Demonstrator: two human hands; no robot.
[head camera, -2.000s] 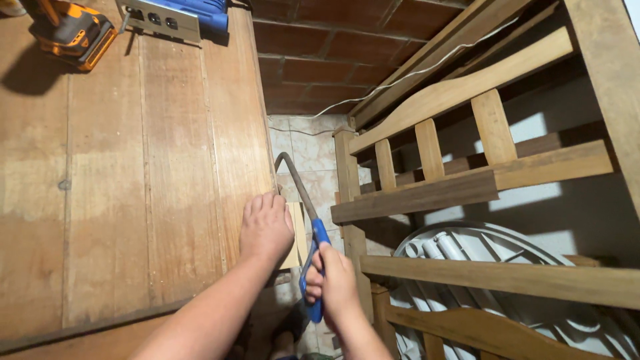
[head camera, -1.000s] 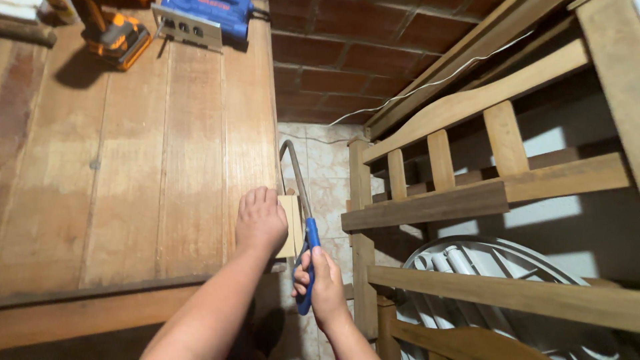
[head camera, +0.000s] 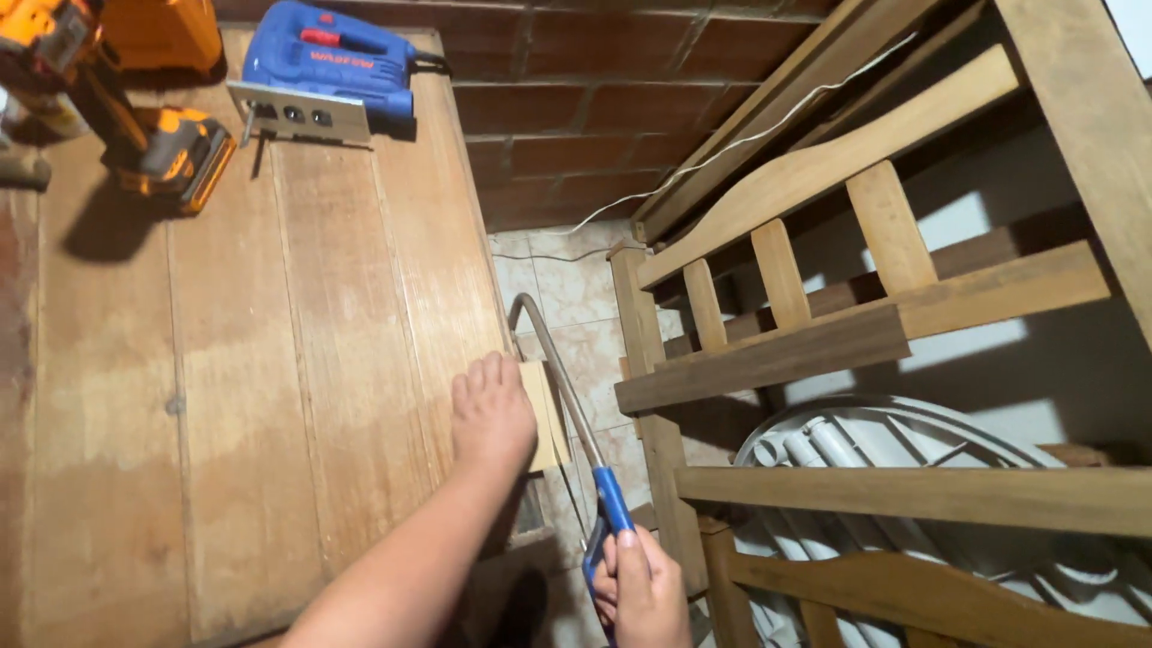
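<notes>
A light wooden piece (head camera: 545, 418) juts past the right edge of the wooden table (head camera: 351, 360). My left hand (head camera: 490, 414) lies over its inner part, pressing it against the tabletop at the edge. My right hand (head camera: 641, 585) is closed around the blue handle of a hacksaw (head camera: 576, 409). The saw's bent metal frame reaches up beside the table edge, with its thin blade running along the outer side of the wooden piece. Whether the blade's teeth touch the wood is hard to tell.
On the table's far end lie a blue jigsaw (head camera: 328, 58) and an orange-black cordless drill (head camera: 162, 144). Wooden slatted bed-like frames (head camera: 774, 355) stand at the right, with a round grey plastic table (head camera: 900, 432) behind them. A brick wall (head camera: 594, 108) rises beyond the table.
The left hand stays on the wooden piece and the right hand keeps hold of the hacksaw. The view has shifted, bringing more of the drill and jigsaw into sight.
</notes>
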